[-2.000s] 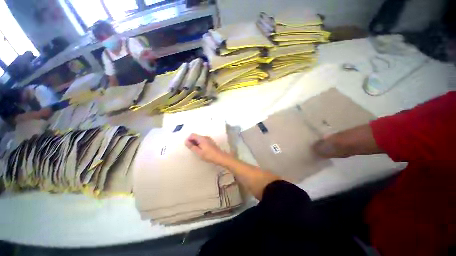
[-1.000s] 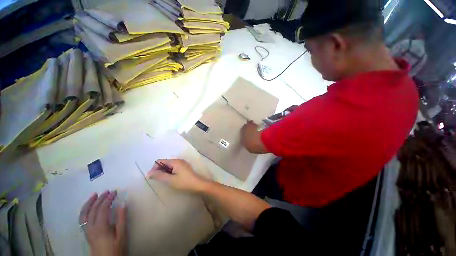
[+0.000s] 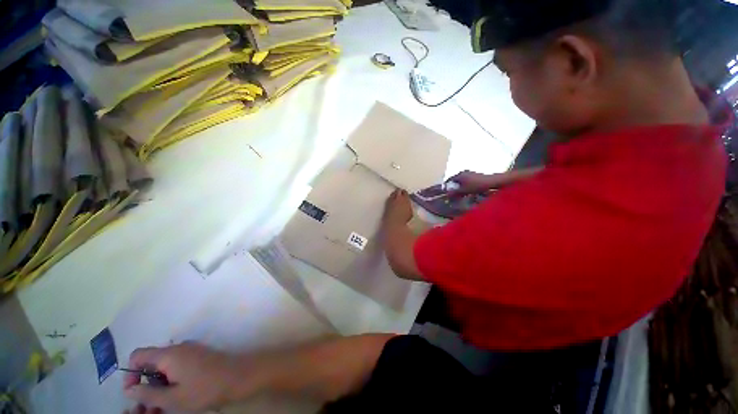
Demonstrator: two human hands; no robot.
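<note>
The pale fabric panel (image 3: 190, 319) lies at the lower left, washed out by glare. A navy label (image 3: 103, 356) sits on it. My right hand (image 3: 182, 376) rests low over the panel, just right of the label. It is shut on a small dark tool (image 3: 154, 377), whose thin tip points left to the label's edge. The tool is mostly hidden in my fingers. Only fingertips of my left hand (image 3: 142, 410) show at the bottom edge, below my right hand; the rest is cut off, so what it holds cannot be told.
A person in red (image 3: 566, 242) at the right holds a grey iron (image 3: 441, 194) on another beige panel (image 3: 344, 206). Yellow-edged bundles (image 3: 174, 73) stand at the back left. A cord (image 3: 453, 95) and a small round item (image 3: 383, 60) lie on the white table (image 3: 356, 77).
My right hand has moved left and down, from the thin slit line to the navy label. My left hand has dropped mostly out of view. The view has shifted to the right.
</note>
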